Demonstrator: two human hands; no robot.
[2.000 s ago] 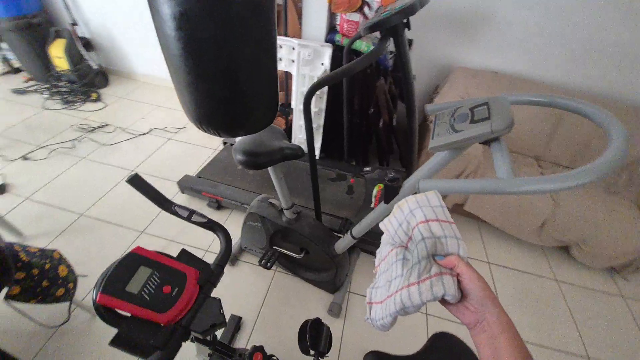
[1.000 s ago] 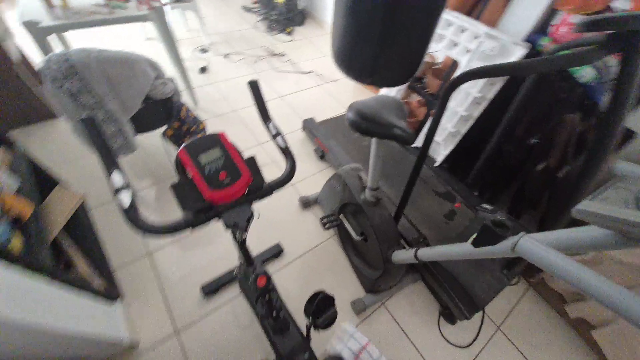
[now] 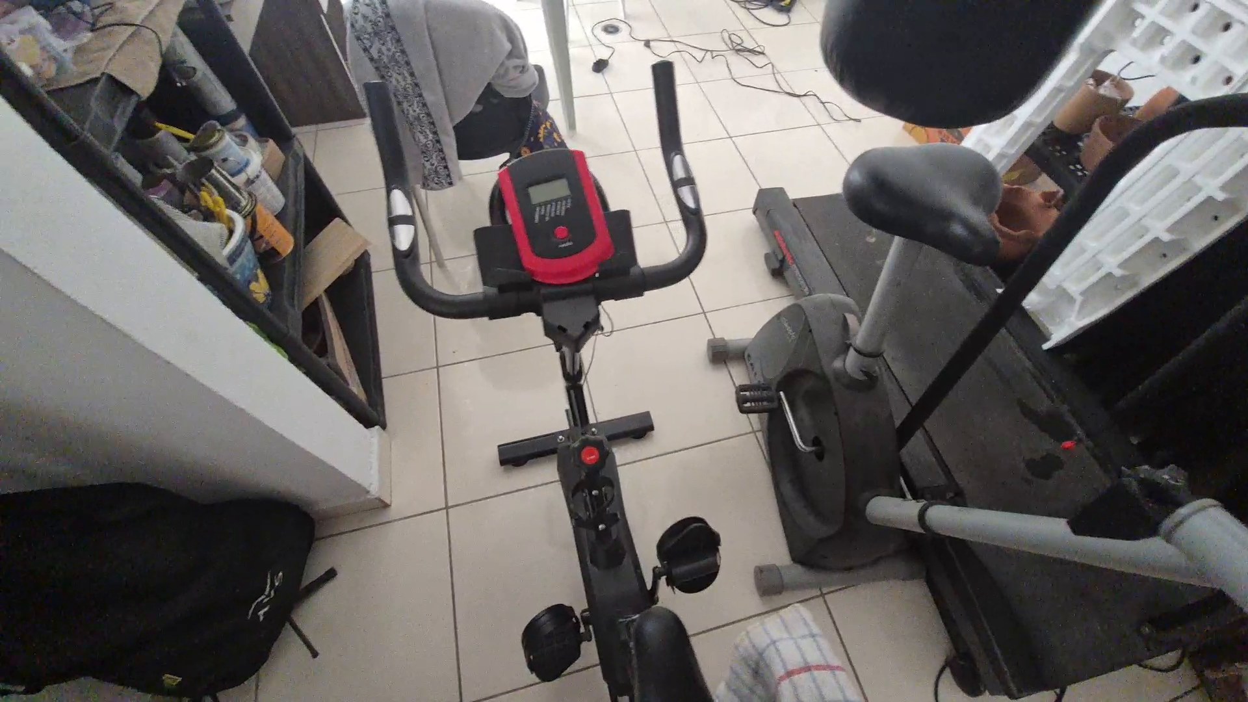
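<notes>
A white checked cloth with a red stripe (image 3: 788, 658) shows at the bottom edge, just right of the black saddle (image 3: 666, 655) of an exercise bike; whatever holds it is out of frame. Neither my left hand nor my right hand is visible. The bike's red and black console (image 3: 556, 216) sits between its curved black handlebars (image 3: 682, 219), and its two pedals (image 3: 688, 556) are low in the view.
A second exercise bike, grey and black (image 3: 829, 429), stands at the right beside a treadmill (image 3: 975, 390). A shelf with cans and bottles (image 3: 283, 292) is behind a white wall end (image 3: 195, 341) at the left. A black bag (image 3: 146, 585) lies lower left; cables (image 3: 751, 58) cross the far floor.
The view has swung left and down. My right hand, seen two seconds ago holding the checked cloth, is out of frame; only part of the cloth shows at the bottom.
</notes>
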